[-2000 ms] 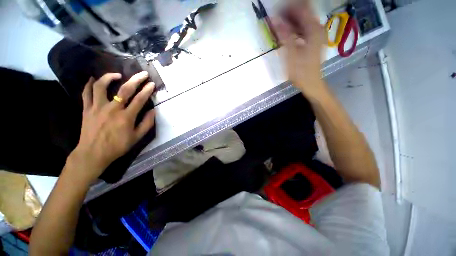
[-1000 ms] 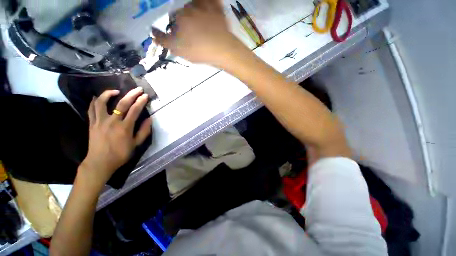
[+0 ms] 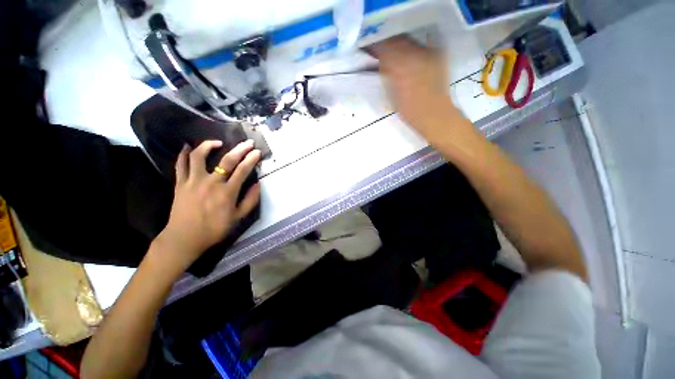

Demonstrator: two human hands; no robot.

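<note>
Dark garment cloth spreads over the left of the white table and hangs past its front edge. A smaller dark piece lies at the needle area of the white sewing machine. My left hand lies palm down on the dark cloth, fingers spread, fingertips just in front of the needle area. My right hand is blurred over the machine bed, right of the needle. A thin dark line reaches left from its fingers; whether it holds something is unclear. The thread snips cannot be made out.
Yellow and red scissors lie at the table's right end beside a dark compartment. Dark and white scraps lie by the needle. A tan cardboard sheet is at left. Below are beige cloth, a red stool and a blue basket.
My right hand reached left to the scraps by the needle, then moved back right to where the snips lay. My left hand stayed on the cloth. The camera view shifted.
</note>
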